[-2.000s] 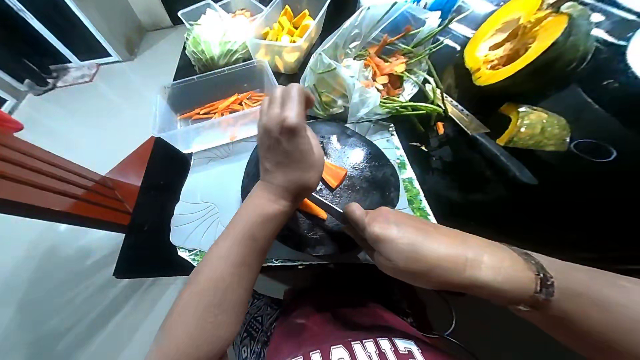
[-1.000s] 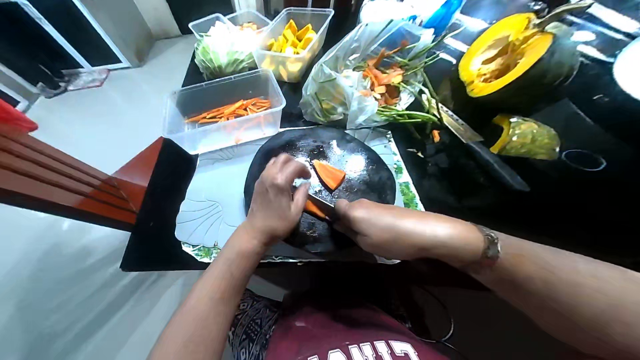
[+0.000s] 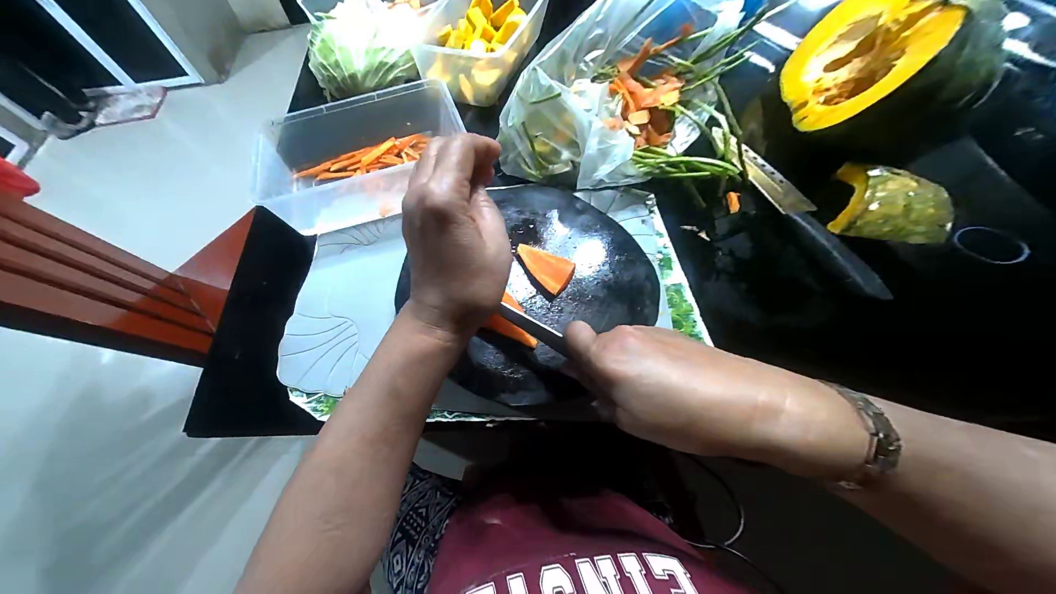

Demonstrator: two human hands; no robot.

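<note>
My right hand (image 3: 652,379) grips the handle of a knife (image 3: 535,328) low over a round dark cutting board (image 3: 610,289). The blade points left, against a piece of carrot (image 3: 511,327), and its far part is hidden by my left wrist. My left hand (image 3: 459,223) is raised above the board's left side, fingers bent toward the clear plastic container (image 3: 280,165) of carrot sticks (image 3: 363,160); whether it holds anything cannot be made out. Another flat carrot piece (image 3: 548,269) lies on the board, right of that hand.
Behind stand containers with cabbage (image 3: 359,54) and yellow pumpkin chunks (image 3: 487,29). A plastic bag (image 3: 544,124) holds peelings and green stems. On the right lie a second knife (image 3: 833,247), a pumpkin chunk (image 3: 903,205) and a cut pumpkin (image 3: 874,58). A red-brown wooden piece (image 3: 107,280) is at left.
My left hand has risen from low beside the blade, where it was one second ago, to above the board's left side. My right hand still grips the knife.
</note>
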